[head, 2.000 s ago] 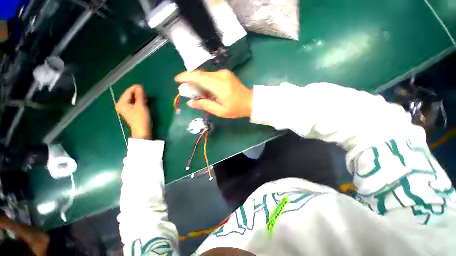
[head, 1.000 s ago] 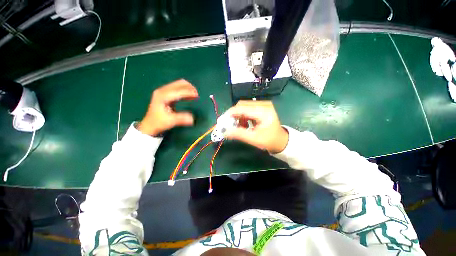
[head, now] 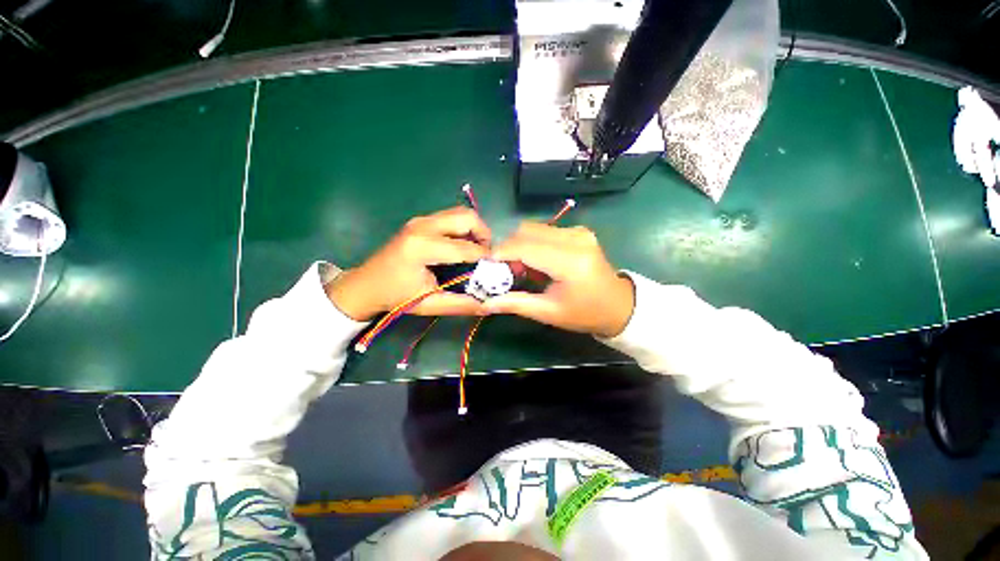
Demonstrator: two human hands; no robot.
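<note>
A small white-silver multi-lead assembly [head: 489, 281] is held between both hands over the green bench. Several thin red, yellow and dark leads with pale tips spread out from it, some towards me and two towards the feeder. My left hand [head: 422, 263] grips its left side with thumb and fingers. My right hand [head: 565, 279] grips its right side. The fingertips hide its edges.
A silver screw feeder [head: 548, 93] stands beyond the hands, with a thick black bar [head: 658, 71] slanting over it. A clear bag of tiny screws [head: 718, 115] lies to its right. A white camera unit [head: 27, 214] is at far left, white housings [head: 976, 142] at far right.
My left hand has moved right and closed on the assembly, which my right hand held a second ago. Two seconds ago an assembly lay on the bench. The view has turned and shifted.
</note>
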